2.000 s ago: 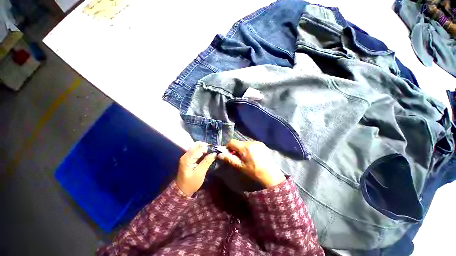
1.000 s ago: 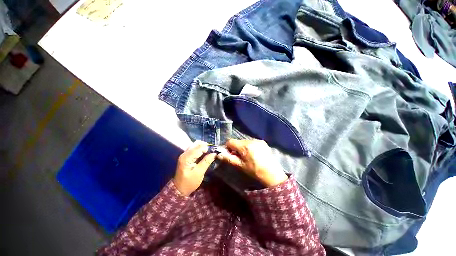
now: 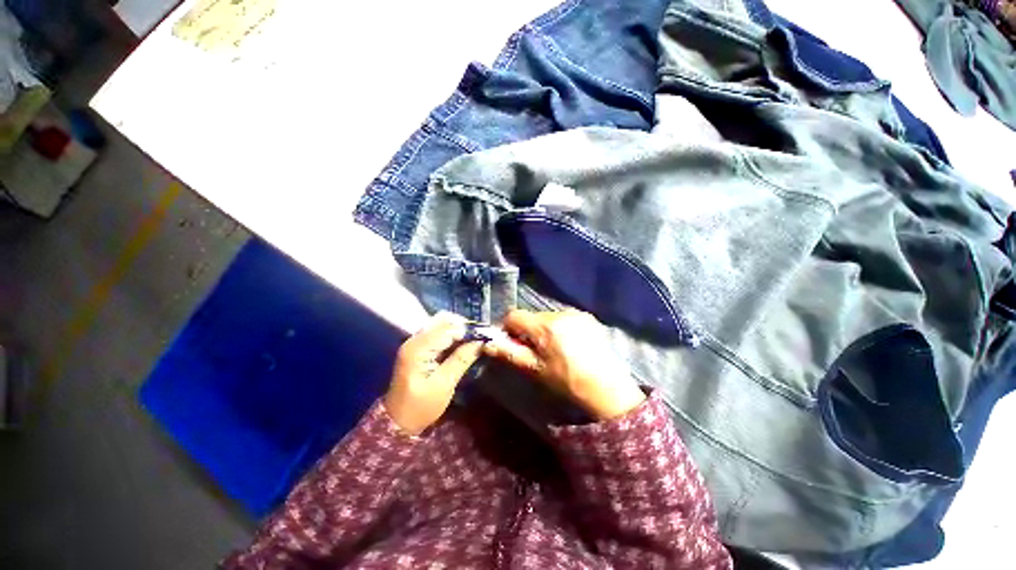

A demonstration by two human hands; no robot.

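Observation:
A denim jacket (image 3: 713,245), inside out, lies grey-green side up, with a dark blue half-oval patch (image 3: 590,273) and a dark blue rounded opening (image 3: 895,406) to its right. My left hand (image 3: 427,373) pinches the doubled denim hem (image 3: 451,284) at the jacket's near left corner. My right hand (image 3: 566,359) is closed close beside it, fingertips at the same edge. Snips cannot be made out in the right hand. A small white label (image 3: 557,199) shows above the half-oval.
The white table (image 3: 279,145) runs to an edge at left. Blue denim (image 3: 446,134) lies beyond the jacket. A brown card (image 3: 226,20) is at far left, more cloth (image 3: 967,61) at far right. A blue bin or sheet (image 3: 267,373) is below the table's edge.
Both hands keep nearly the same place and pinch at the hem. The view has shifted slightly, and the rounded opening shows a little further right.

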